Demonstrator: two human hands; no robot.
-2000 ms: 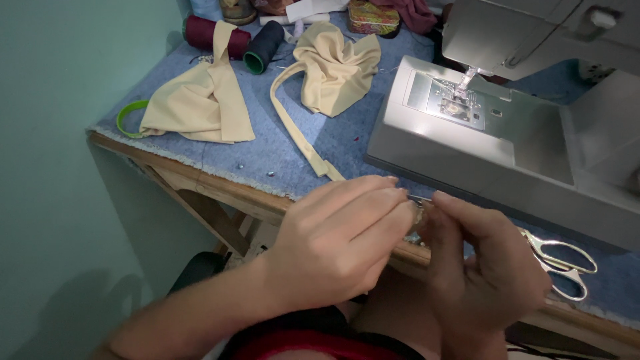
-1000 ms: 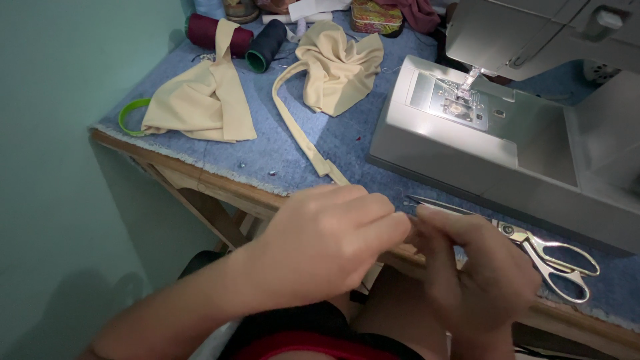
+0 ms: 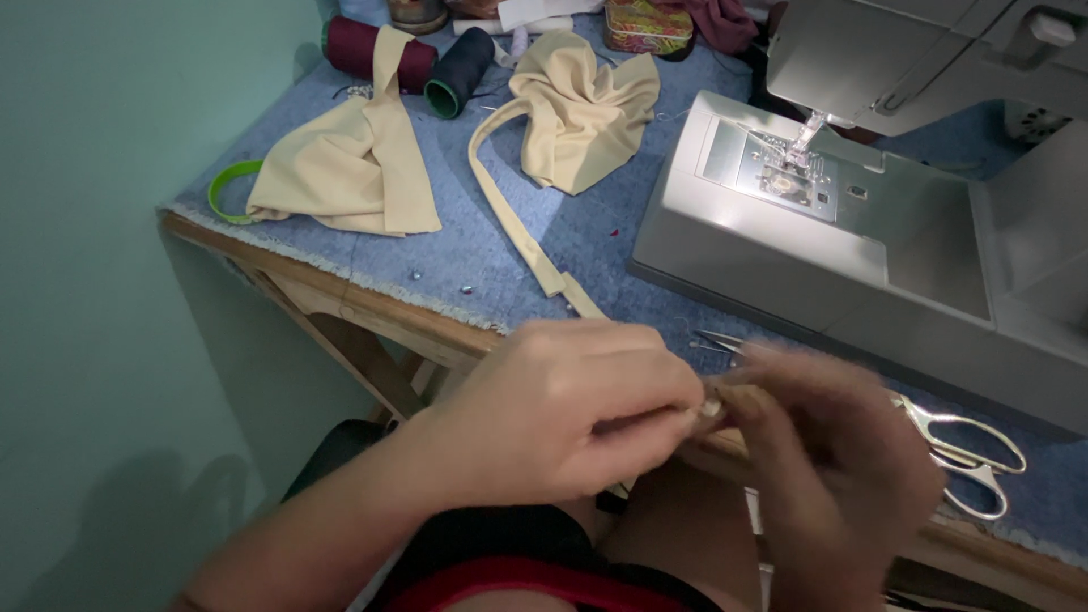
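My left hand (image 3: 578,408) is closed in a pinch over the table's front edge, its fingertips on a small pale piece (image 3: 711,408), perhaps the fabric strip's end. Facing it, my right hand (image 3: 833,459), blurred, has its thumb and fingertips at the same piece. A cream fabric strip (image 3: 510,212) runs from a gathered cream fabric piece (image 3: 586,115) down behind my left hand. Partly behind my right hand lie metal scissors (image 3: 977,455), blades pointing left. Another folded cream fabric piece (image 3: 348,170) lies at the left, beside a green band (image 3: 223,191).
A sewing machine (image 3: 765,255) stands at the right on the blue table cover (image 3: 459,246). Maroon (image 3: 365,51) and dark (image 3: 460,72) thread cones and a patterned tin (image 3: 648,27) are at the back. The wooden table edge (image 3: 408,314) runs before me; a wall (image 3: 102,255) is at the left.
Both hands stay close together at the table edge while their fingers shift. My right hand now covers more of the scissors' middle than one second ago.
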